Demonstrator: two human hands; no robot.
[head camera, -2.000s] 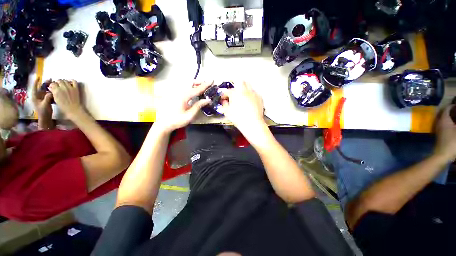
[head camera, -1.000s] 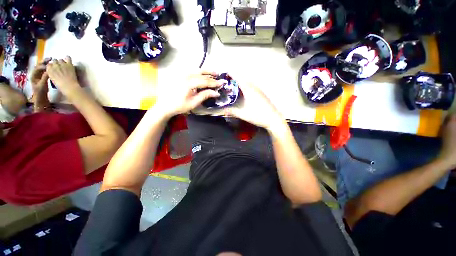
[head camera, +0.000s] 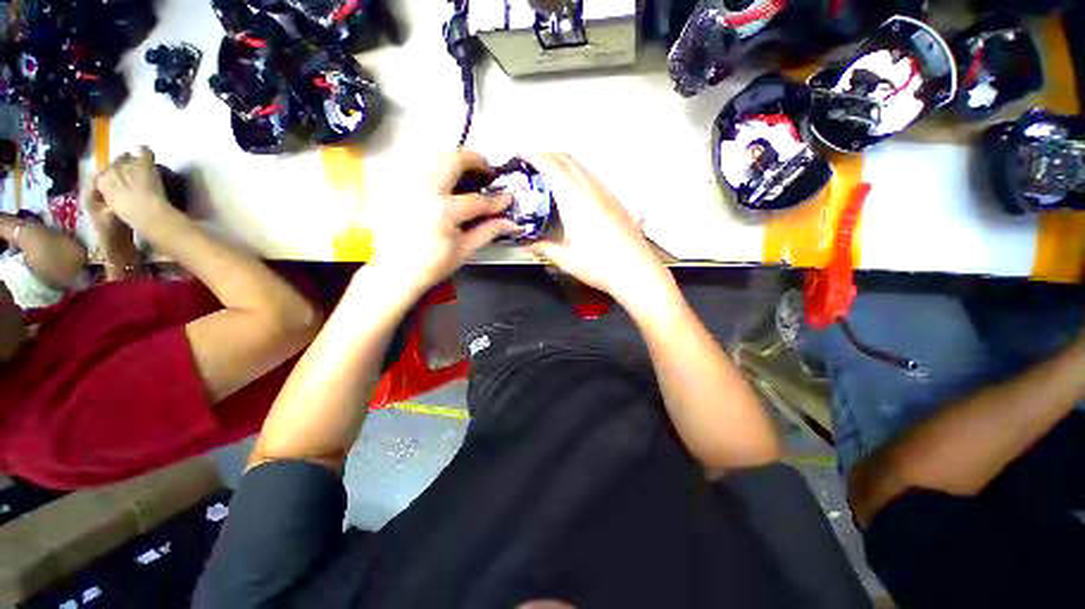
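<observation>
A round black camera housing (head camera: 524, 200) with silver-white internals facing up is held just over the bench's front edge. My left hand (head camera: 434, 220) grips its left side, with fingers over the open face. My right hand (head camera: 583, 226) cups its right side. My fingers hide part of the inside. Both hands are bare.
A screw feeder (head camera: 553, 50) stands ahead, with a black corded tool (head camera: 462, 60) on its left. Partly built units lie at left (head camera: 256, 89) and right (head camera: 767, 149). A red-handled tool (head camera: 836, 256) overhangs the edge. Workers' arms flank me (head camera: 226, 274), (head camera: 988, 434).
My hands have turned the housing from its earlier angle so its silver-white inside shows more. My right hand now wraps its right side. The view has shifted, moving the feeder higher in the picture.
</observation>
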